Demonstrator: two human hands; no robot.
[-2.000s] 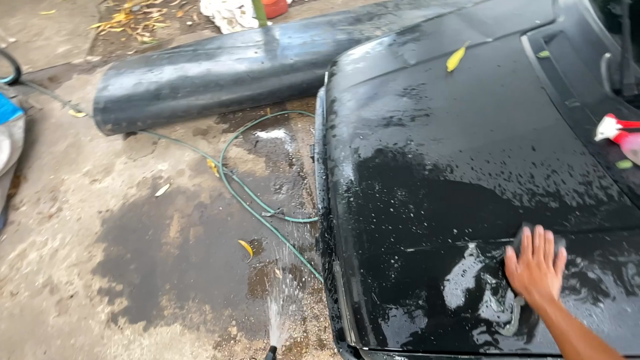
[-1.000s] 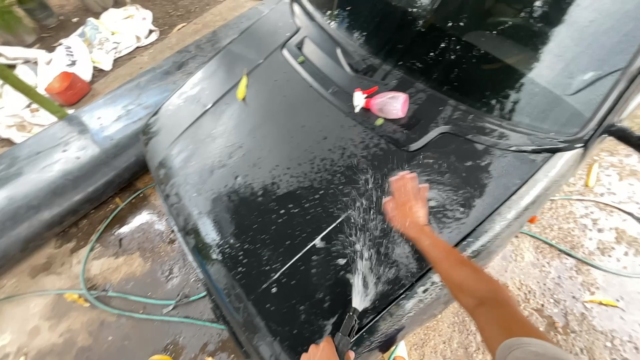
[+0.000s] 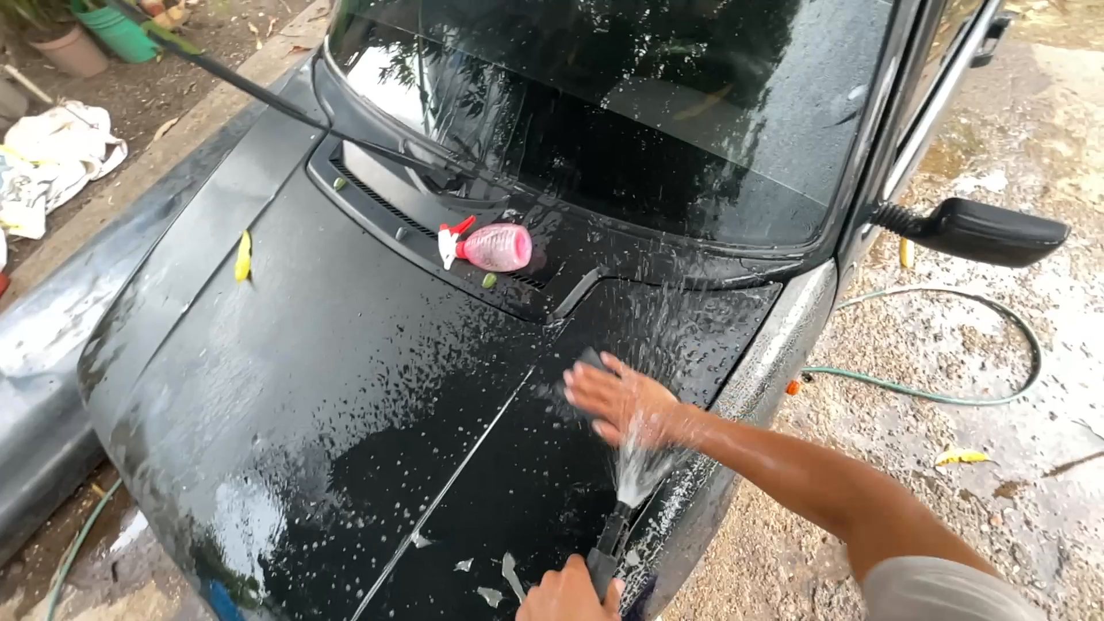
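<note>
My left hand [image 3: 569, 593], at the bottom edge, grips a black hose nozzle [image 3: 614, 539] that sprays water up over the car's hood. My right hand [image 3: 625, 401] lies palm down on the wet black hood [image 3: 414, 466], with the spray passing over its wrist. A small dark pad [image 3: 590, 357] shows at its fingertips; the rest of it is hidden under the hand. Near the base of the windshield, a pink spray bottle [image 3: 498, 247] with a red and white trigger head lies on its side by the cowl vent.
The windshield [image 3: 638, 121] and a black side mirror [image 3: 992, 231] are beyond my hands. A green hose [image 3: 931, 395] loops on the wet ground at right. Yellow leaves lie on the hood [image 3: 244, 256] and ground [image 3: 962, 457]. A large dark metal sheet [image 3: 52, 379] runs along the left.
The view has swung toward the windshield and right side. My left hand with the spraying nozzle came into view by one second ago. My right hand now rests lower over the hood, nearer the nozzle.
</note>
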